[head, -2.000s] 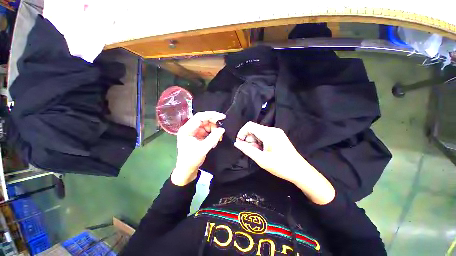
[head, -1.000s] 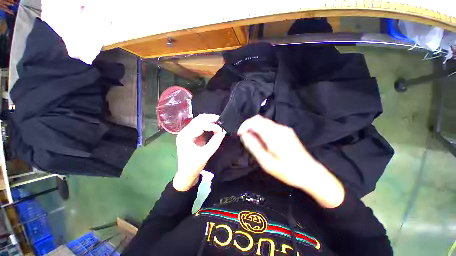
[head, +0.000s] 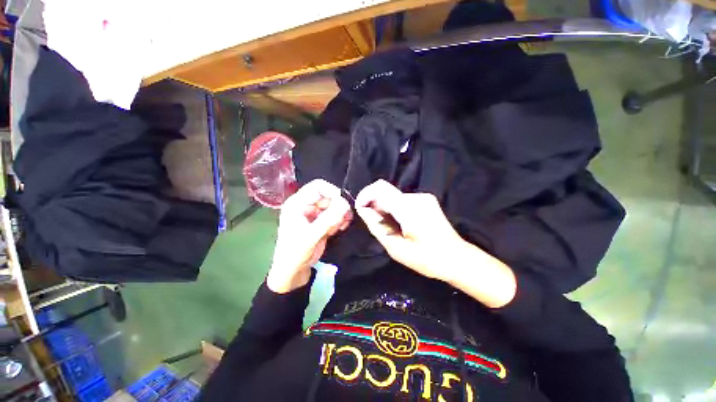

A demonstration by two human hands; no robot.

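Note:
A black garment lies over my lap and up to the table edge, with a row of small pale marks near its top. My left hand pinches a dark edge of the garment between thumb and fingers. My right hand is close beside it, with thumb and forefinger pinched together at that edge. Any needle, thread or small fastener between the fingertips is too small to make out.
A white-topped table with a wooden drawer runs across the top. A red plastic-lined bin stands left of my hands. More black garments hang at far left. Blue crates are at lower left. Clear plastic is at upper right.
My right hand was apart from the left, then blurred in motion, and is now close to the left fingertips. The left hand still holds the edge. The view has shifted slightly.

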